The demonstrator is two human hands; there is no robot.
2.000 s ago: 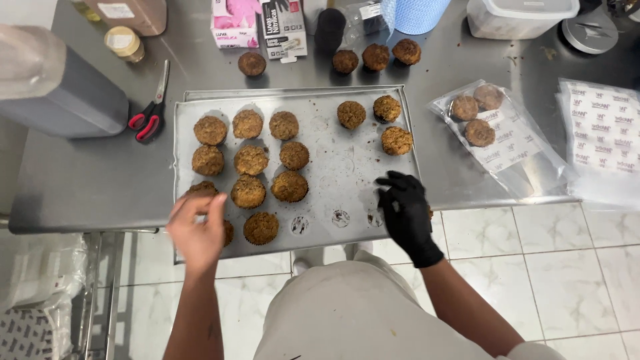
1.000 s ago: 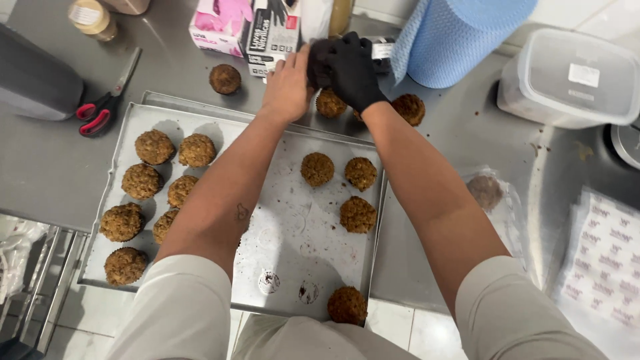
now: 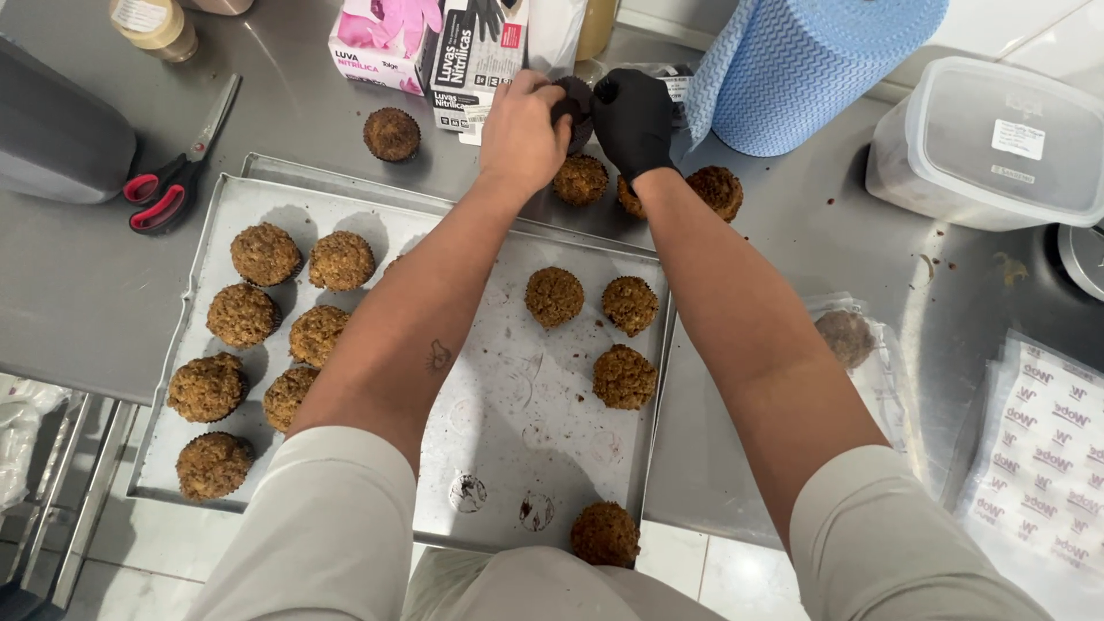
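Bare, my left hand [image 3: 524, 129] has its fingers against a stack of dark paper muffin cups [image 3: 573, 112] at the back of the steel counter. My right hand [image 3: 634, 116], in a black glove, is curled at the right side of that stack; whether its fingers pinch a cup is hidden. Just below the hands sit a few muffins [image 3: 580, 179], partly covered by my right wrist. A metal baking tray [image 3: 509, 414] bears several muffins on its left side, partly under my left forearm, and more muffins [image 3: 624, 377] on its right side.
Two glove boxes [image 3: 479, 65] stand behind my left hand, a blue wiping-cloth roll [image 3: 793, 78] right of my glove. Red-handled scissors [image 3: 168, 194] lie left. At right are a lidded plastic container [image 3: 992, 142], a bagged muffin [image 3: 845, 338] and printed plastic bags [image 3: 1035, 457].
Both hands have moved from the tray's near part up to the dark paper cups at the back of the counter. The view has shifted and come closer.
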